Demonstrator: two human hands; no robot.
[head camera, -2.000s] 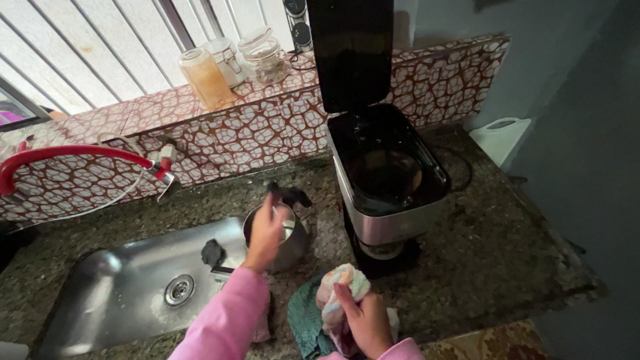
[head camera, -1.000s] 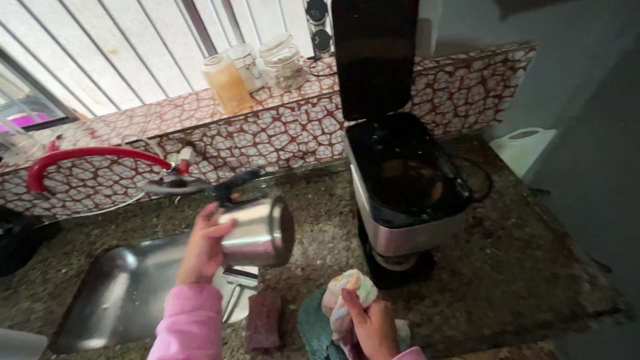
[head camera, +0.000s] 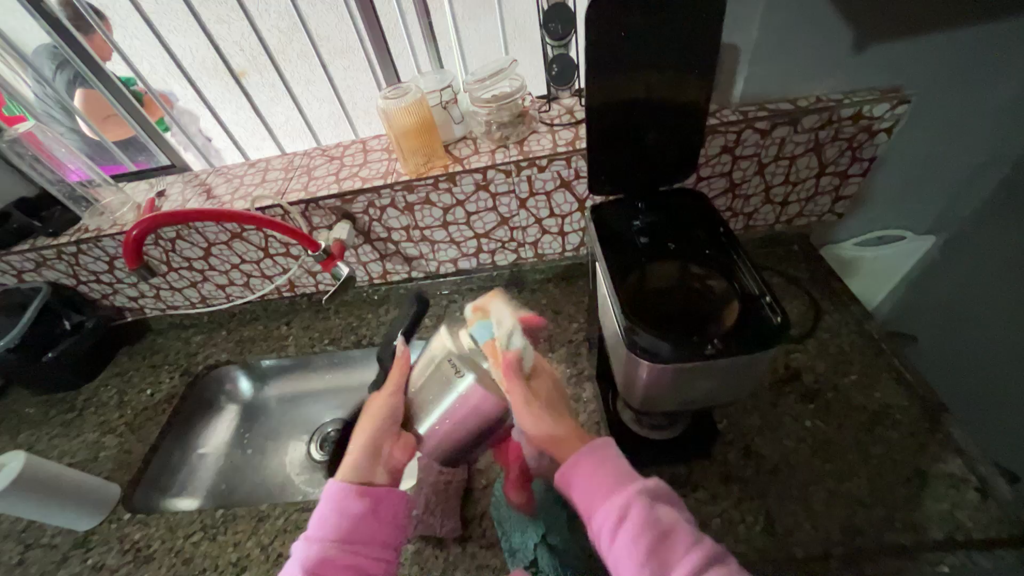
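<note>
My left hand (head camera: 380, 428) holds a stainless steel coffee carafe (head camera: 452, 392) with a black handle (head camera: 400, 336), tilted over the counter beside the sink. In my right hand (head camera: 544, 404) is a multicoloured cloth (head camera: 498, 324), pressed against the carafe's side near its rim; part of it hangs below, red and pink. A teal cloth (head camera: 536, 524) lies on the counter under my right wrist. To the right stands a coffee maker (head camera: 680, 384) of black plastic and steel with its lid (head camera: 652, 96) raised.
The steel sink (head camera: 240, 432) is at the left, under a red flexible faucet (head camera: 224, 218). A white roll (head camera: 60, 490) lies left of it. Glass jars (head camera: 500, 100) stand on the tiled ledge. A brownish cloth (head camera: 438, 500) lies by the sink. A person (head camera: 96, 88) is beyond the window bars.
The carafe, first low beside the sink, was lifted in my left hand and is now between both hands. My right hand has brought the multicoloured cloth up to it.
</note>
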